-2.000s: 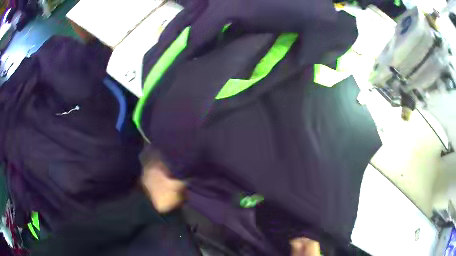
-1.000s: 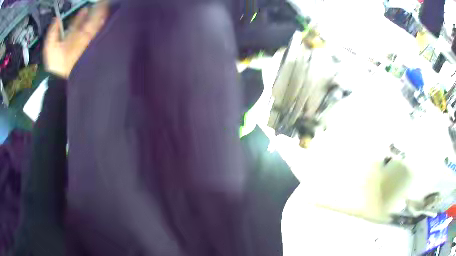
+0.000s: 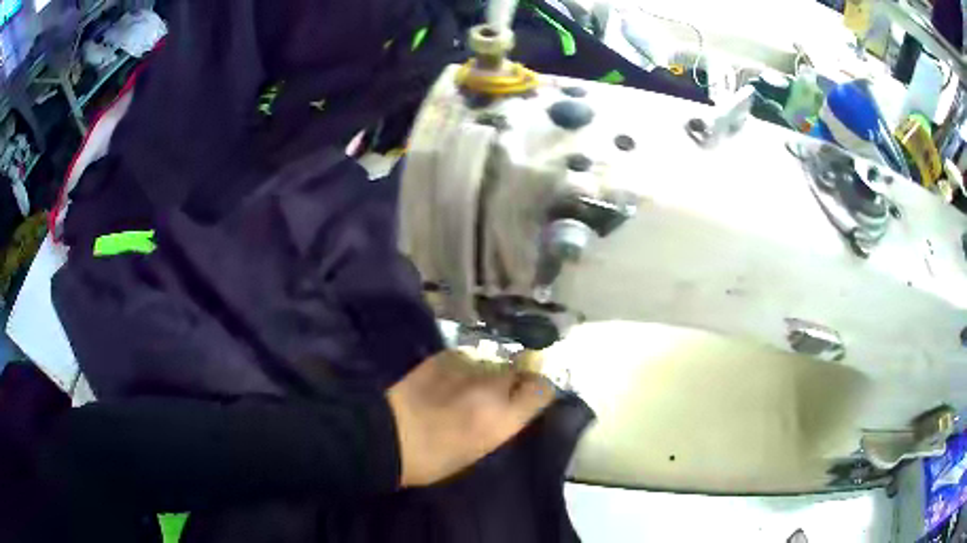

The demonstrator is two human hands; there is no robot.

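The dark purple-black garment (image 3: 255, 265) lies bunched left of the sewing machine head (image 3: 467, 212), with a short neon green tab (image 3: 125, 243) on it. My left hand (image 3: 467, 416), in a black sleeve, reaches in from the left to just below the head. Its bent fingers hold the cloth near the presser foot area, partly hidden and blurred. A dark cloth edge (image 3: 562, 424) hangs past my fingers onto the cream machine bed (image 3: 679, 414). The needle cannot be made out. My right hand is not in view.
The machine arm (image 3: 721, 233) runs across to the right. A brass-coloured thread post (image 3: 490, 53) stands on the head. Behind are a blue-capped container (image 3: 854, 111) and a yellow item (image 3: 920, 149). A blue-purple box (image 3: 946, 488) is at the lower right.
The view has come closer to the machine. The raised, blurred cloth is now down beside the head. My left hand has moved from the upper left to the cloth below the head.
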